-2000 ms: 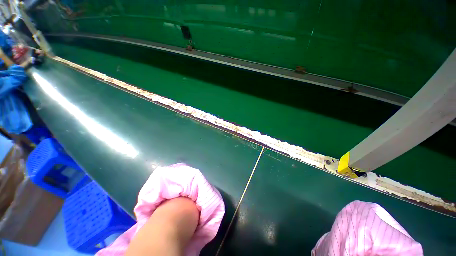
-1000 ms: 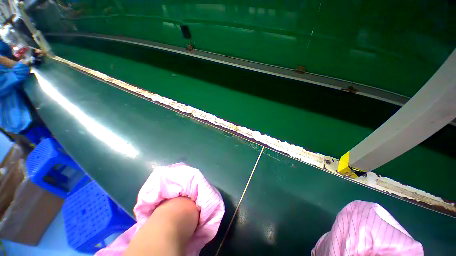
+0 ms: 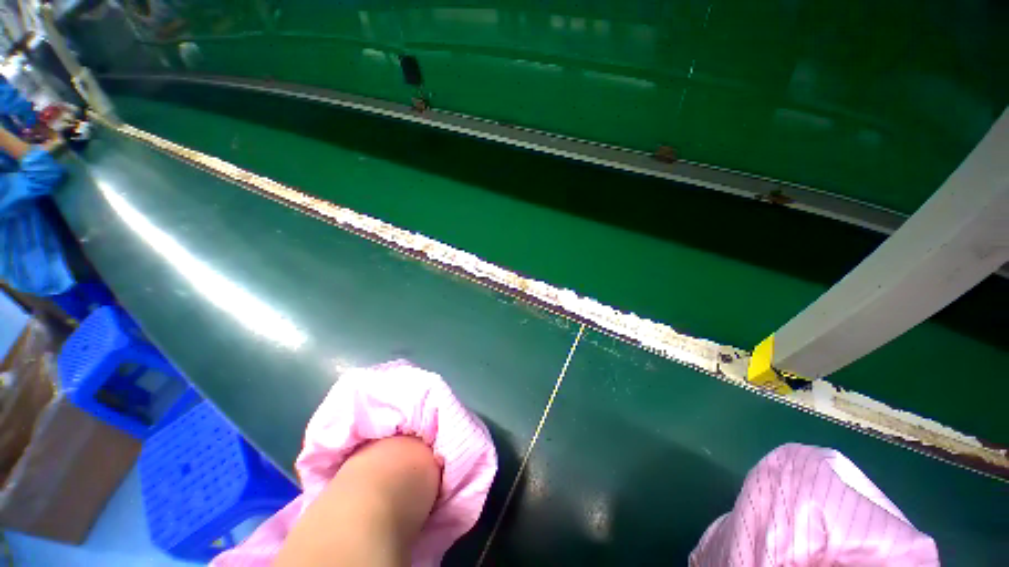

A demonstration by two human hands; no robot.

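A pink striped sleeve [image 3: 465, 465] rests on the dark green worktop [image 3: 365, 299] at the lower middle. A bare forearm runs from its opening down to the bottom edge. A second pink striped sleeve [image 3: 813, 515] rests on the worktop at the lower right. Both are cut off by the bottom edge. No fingers of either hand show, and no held object is visible. A thin pale seam crosses the worktop between the sleeves. A ragged whitish-brown edge strip [image 3: 465, 263] lies beyond them.
A green conveyor belt [image 3: 498, 227] runs beyond the strip. A pale grey slanting post [image 3: 896, 277] with yellow tape at its foot stands at right. Blue stools [image 3: 205, 476] and a brown carton [image 3: 77, 471] are at lower left. A person in blue [image 3: 33, 238] is at far left.
The person in blue at far left has shifted their arm slightly. Small light marks on the belt have changed. The pink sleeves and bare forearm have not visibly moved.
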